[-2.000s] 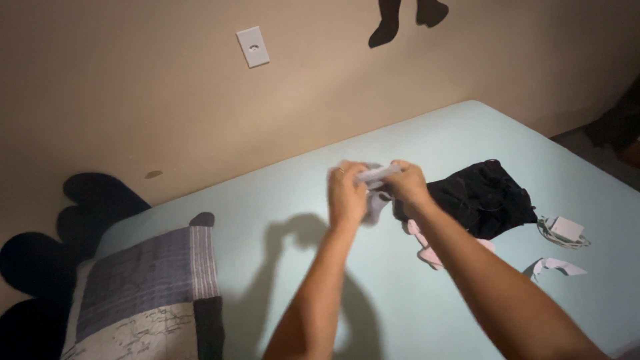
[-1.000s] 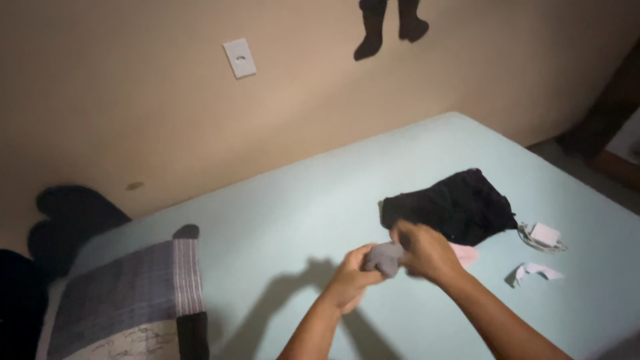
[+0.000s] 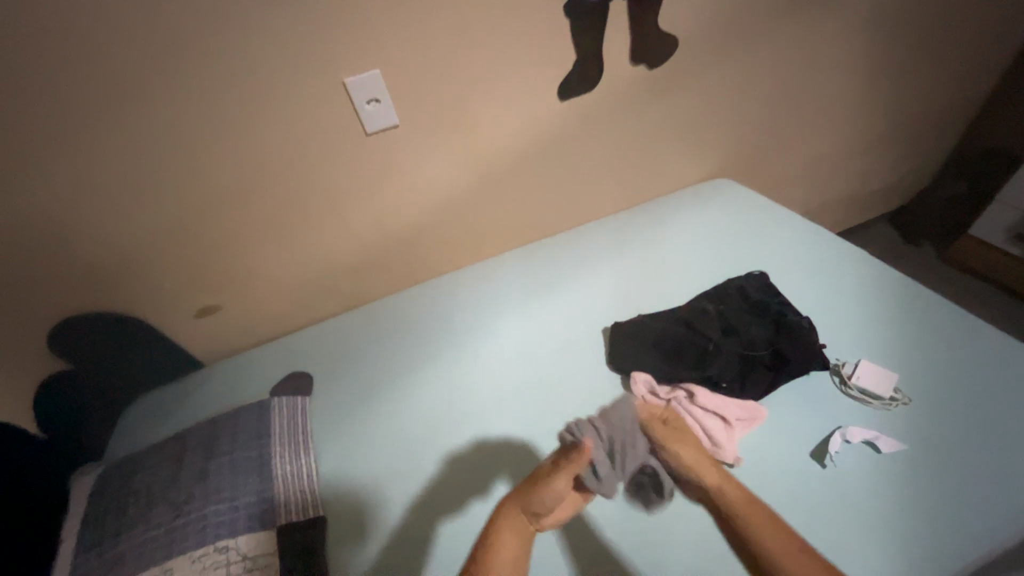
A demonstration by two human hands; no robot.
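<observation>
A bunched grey cloth, possibly a sock (image 3: 612,444), is held between both hands over the bed. My left hand (image 3: 556,484) grips its left side, thumb on top. My right hand (image 3: 672,440) grips its upper right side; its fingertips are partly hidden. A darker grey rounded part (image 3: 648,486) hangs at the lower right of the cloth. Just beyond my right hand, a crumpled pink cloth (image 3: 708,412) lies against a black folded garment (image 3: 720,336).
A white charger with a coiled cable (image 3: 874,379) and a crumpled white strip (image 3: 868,438) lie at the right of the bed's pale sheet (image 3: 480,320). A patchwork pillow (image 3: 184,480) is at the left. The wall (image 3: 240,184) borders the bed's far side.
Both hands have come down, lower in view, with the grey cloth. It was a compact bundle one second ago and is now more spread out. More of the pink cloth shows.
</observation>
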